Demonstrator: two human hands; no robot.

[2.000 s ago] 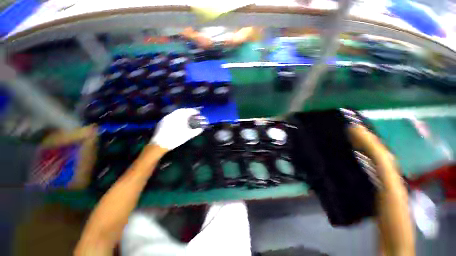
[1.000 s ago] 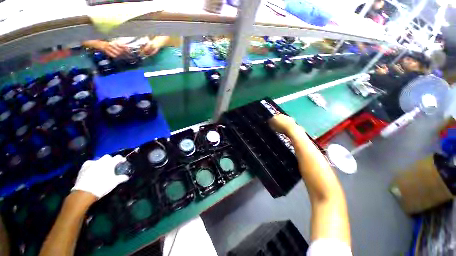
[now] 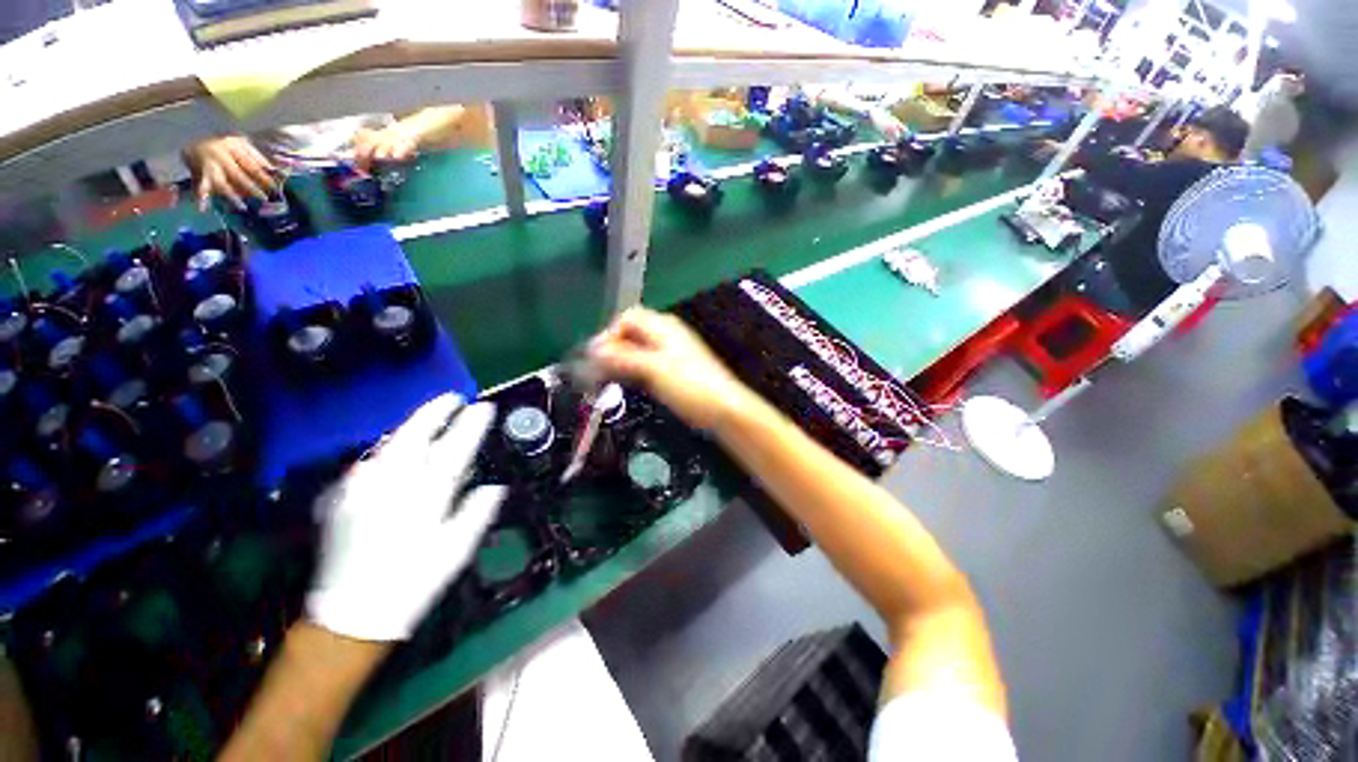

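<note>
My left hand (image 3: 399, 524), in a white glove, is over the near housings with its fingers apart; nothing shows in it, though its palm side is hidden. My bare right hand (image 3: 655, 362) pinches a small blurred silver-grey motor (image 3: 585, 369) with thin red and white leads hanging down, above the far row of housings. A filled housing (image 3: 527, 430) with a silver disc stands between my hands. Black square housings (image 3: 507, 557) in the near row show green bench through their round openings. The black parts tray (image 3: 775, 350) at the right holds rows of silver parts with red and white wires.
Filled housings with blue tips (image 3: 134, 335) stand in rows at the left, two more on a blue mat (image 3: 335, 395). A pale metal post (image 3: 638, 194) rises beyond the bench. Another person's hands (image 3: 238, 167) work opposite. A fan (image 3: 1236, 231), red stools and a carton stand at the right.
My right hand has come from the tray leftwards over the housings with a motor in it. My left hand has let go of the motor at the far row and moved right and nearer.
</note>
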